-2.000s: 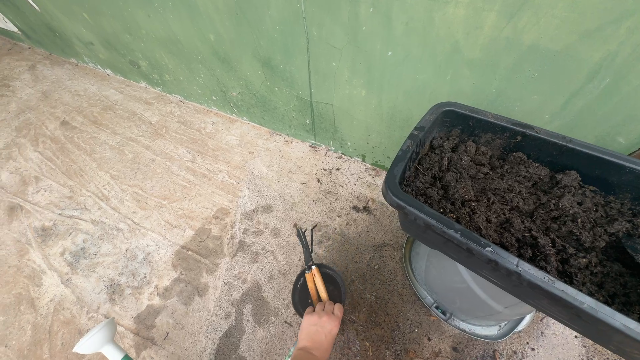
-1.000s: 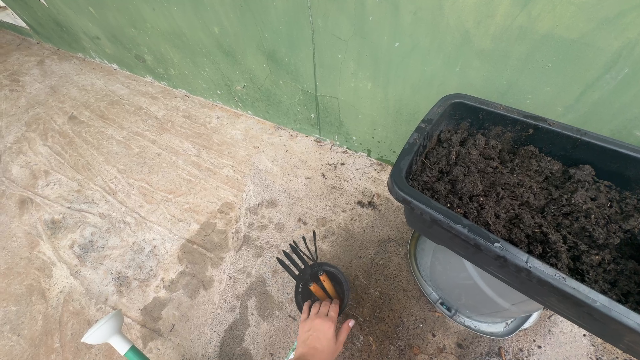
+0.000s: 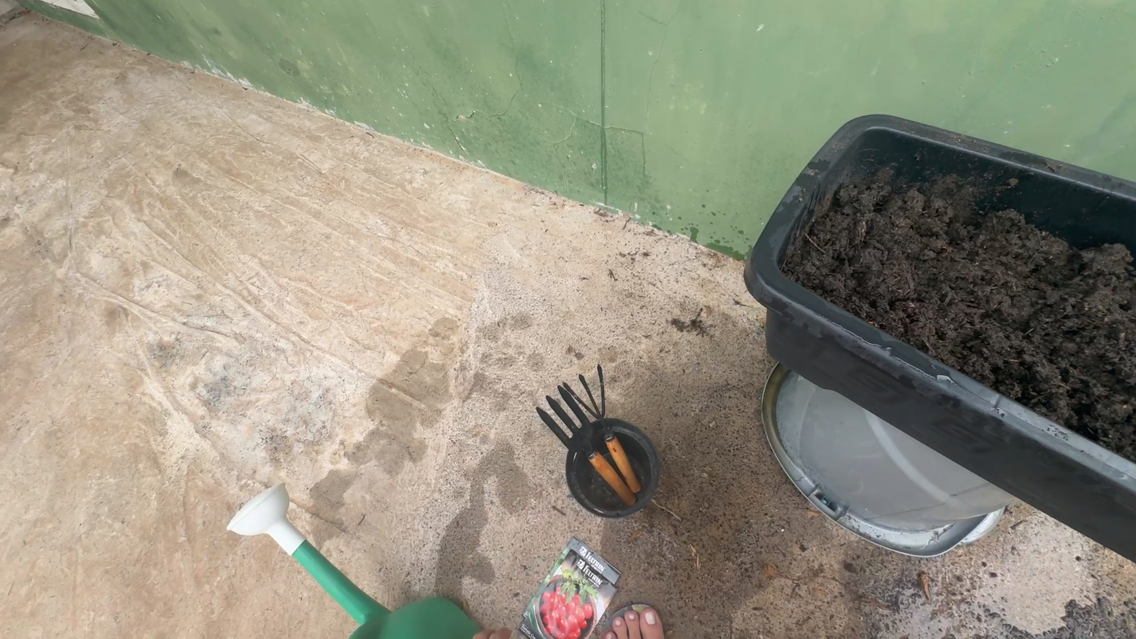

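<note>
Neither of my hands can be made out in the head view. A sliver of skin at the bottom edge, beside the seed packets, could be a finger or a toe. A small black pot [image 3: 652, 466] stands on the concrete floor, holding a hand rake [image 3: 568, 422] and a narrower hand cultivator [image 3: 595, 397], wooden handles down and black tines over the rim. Overlapping seed packets [image 3: 566, 608] with a picture of red produce are at the bottom; whether they are held or lying is hidden. Left of them is a green watering can [image 3: 417, 621] with a white rose [image 3: 263, 512].
A long dark planter trough [image 3: 887, 373] with dark soil [image 3: 976, 284] rests over a grey lidded container [image 3: 874, 461] at the right. A green wall [image 3: 532, 106] runs along the back. A foot [image 3: 635, 624] shows at the bottom edge. Damp patches mark the floor.
My left hand, which was on the wooden tool handles at the pot, has let go and left the view. The seed packets have come into view at the bottom, and more of the watering can shows.
</note>
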